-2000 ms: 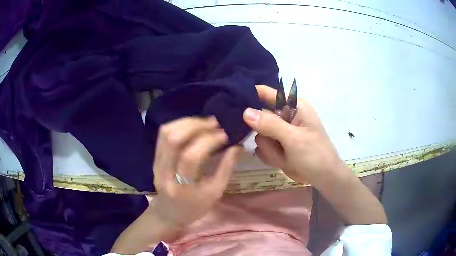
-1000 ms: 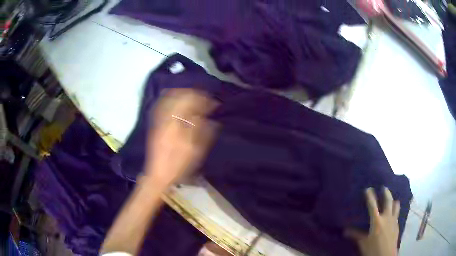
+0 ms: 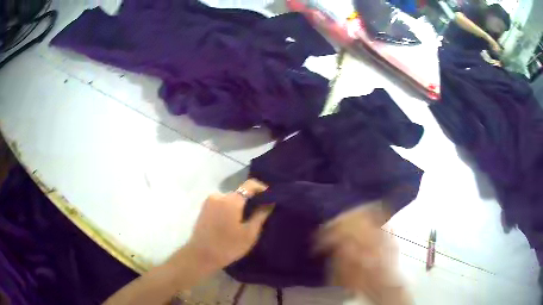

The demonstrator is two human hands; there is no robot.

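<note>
A dark purple garment (image 3: pixel 297 244) lies bunched on the white table in front of me. My left hand (image 3: pixel 229 223) grips its left edge between thumb and fingers; a ring shows on one finger. My right hand (image 3: pixel 363 256) is blurred over the garment's lower right part, and I cannot tell if it holds cloth. The thread snips (image 3: pixel 431 249) lie on the table to the right of my right hand, blades pointing away.
Another purple garment (image 3: pixel 220 65) lies across the far left of the table. A pink and red bagged item (image 3: pixel 381 56) lies at the far side. More dark cloth (image 3: pixel 494 119) is at the right, with a person beyond. Purple cloth (image 3: pixel 53 238) hangs below the worn table edge (image 3: pixel 77 217).
The snips, in my right hand two seconds ago, lie on the table. The garment, spread wide one second ago, is bunched smaller. My left hand has moved to its edge; the view has shifted.
</note>
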